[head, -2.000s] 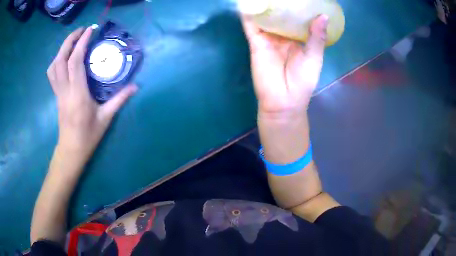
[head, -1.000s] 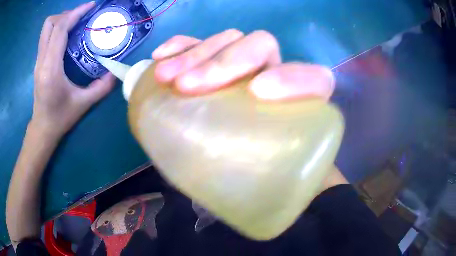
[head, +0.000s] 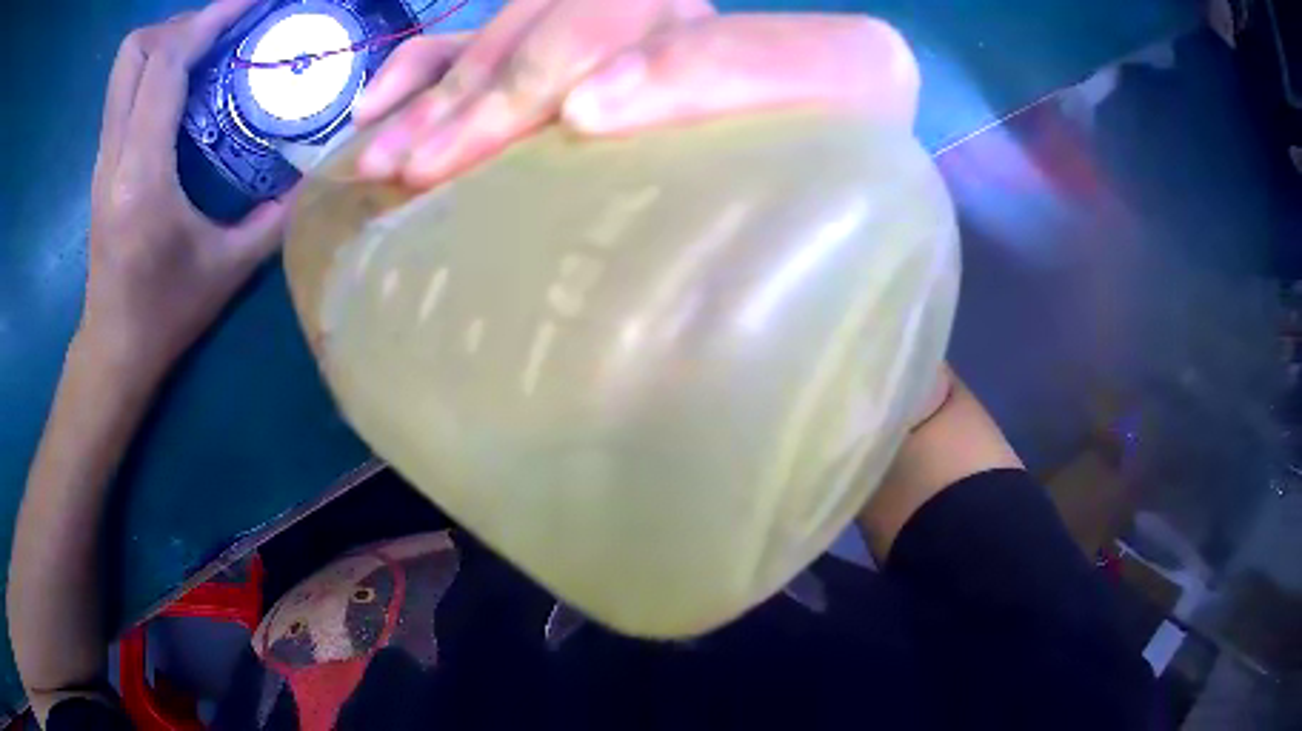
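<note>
A speaker unit with a glaring white disc sits in a black housing at the top left. A thin red wire crosses the disc. My left hand holds the housing by its left and lower edges, thumb below and fingers at the far side. My right hand grips a large translucent pale-yellow glue bottle, which fills the middle of the view. The bottle's pale nozzle points at the lower edge of the speaker; its tip and any glue there cannot be made out.
The green-teal tabletop lies under the work, its edge running diagonally below. A red item is at the bottom left. Blurred things, some red, lie beyond the edge at right.
The right hand has brought the bottle from the top right over to the speaker, nozzle towards its edge. The left hand and housing have shifted up and left. Most recently, the bottle moved slightly left.
</note>
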